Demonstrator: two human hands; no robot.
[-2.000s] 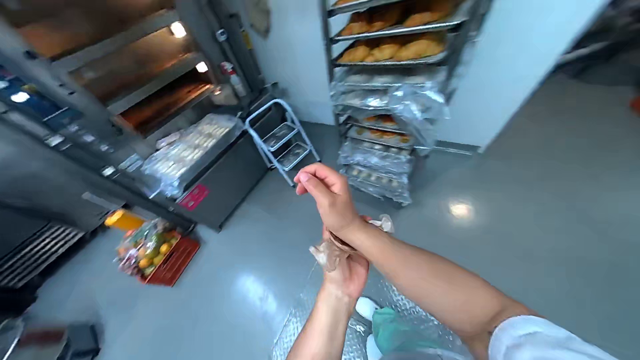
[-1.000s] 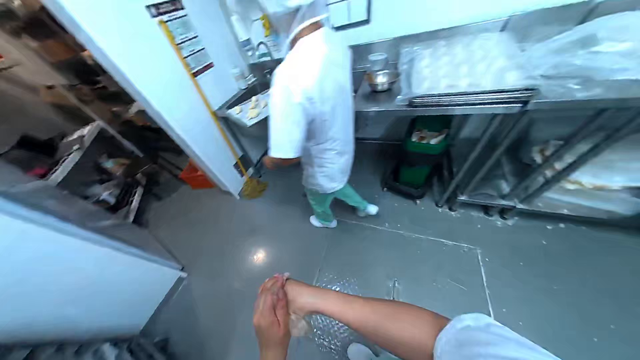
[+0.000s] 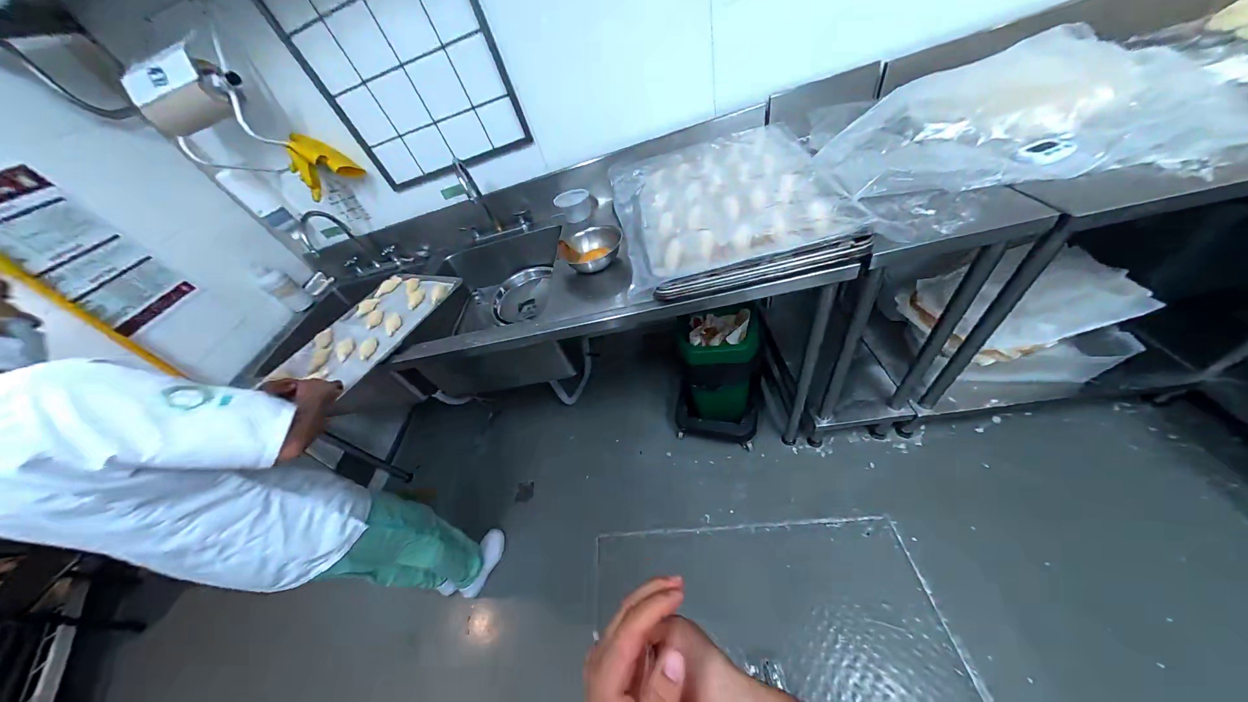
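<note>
My left hand (image 3: 624, 639) is at the bottom edge, its fingers and thumb closed around the front of my right hand (image 3: 707, 663), which reaches in from the lower right. The frame cuts off both hands, and the fingers of my right hand are mostly hidden. No object shows in either hand; grey floor lies behind them. At the left, well apart from my hands, a co-worker (image 3: 175, 468) in a white coat and green trousers holds a tray (image 3: 405, 336) of pale dough pieces (image 3: 344, 348) at the sink.
Along the wall runs a steel counter with a sink (image 3: 526, 288), a metal bowl (image 3: 592, 249), plastic-covered stacked trays (image 3: 731, 210) and plastic sheeting (image 3: 985, 117). Under it stand a green bin (image 3: 720, 375) on a wheeled base and a shelf with paper-covered trays (image 3: 1033, 302). Yellow gloves (image 3: 320, 164) hang above the sink.
The view has swung from ovens and a tray rack to the sink counter. The co-worker, who one second ago had their back to me, now shows side-on with the tray. My hands remain together.
</note>
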